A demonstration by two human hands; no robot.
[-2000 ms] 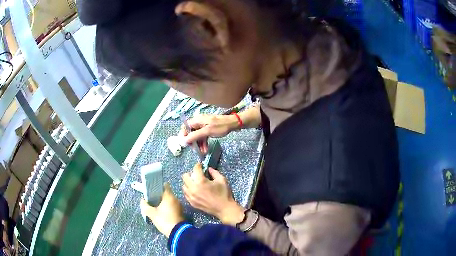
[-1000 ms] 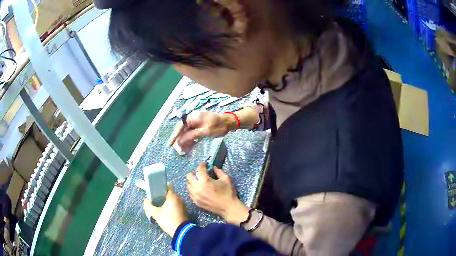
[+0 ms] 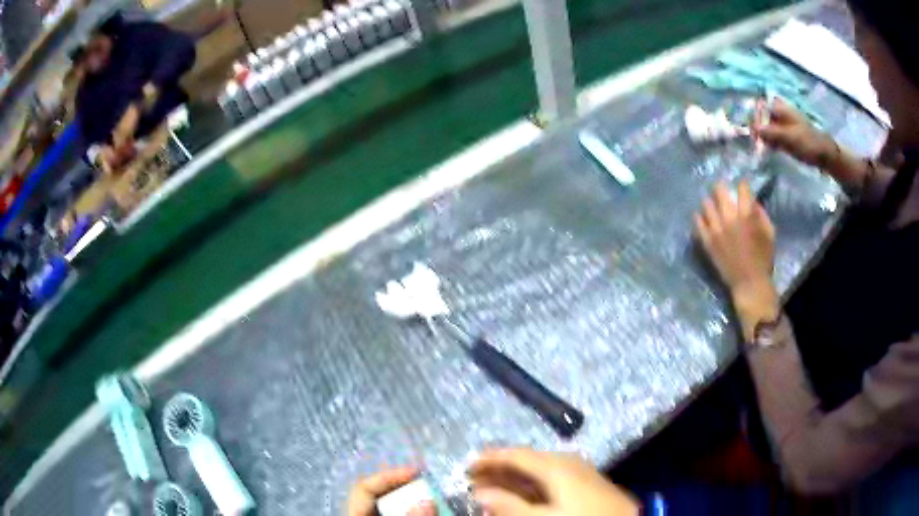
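Observation:
My left hand (image 3: pixel 378 492) is at the bottom edge, partly cut off, with its fingers closed round a pale mint and white fan piece (image 3: pixel 411 498), which looks like a fan handle. My right hand (image 3: pixel 549 486) is just right of it, fingers curled against the same piece. The piece's lower part is out of the picture. A padded hammer (image 3: pixel 519 383) lies on the bench in front of my hands, white wrapped head pointing away to the left, black grip towards me.
Several mint fans (image 3: pixel 217 474) lie at the lower left on the bubble-wrap bench (image 3: pixel 333 373). A handle cover (image 3: pixel 607 158) lies farther up. The neighbour's hands (image 3: pixel 741 237) work at right, near another padded hammer. Beyond runs the green conveyor (image 3: pixel 333 171); a person sits across it.
The view has swung left, away from the neighbour. The hammer and fans have come into view. Both my hands are now together at the bottom edge; before, one navy-sleeved hand held up a mint block.

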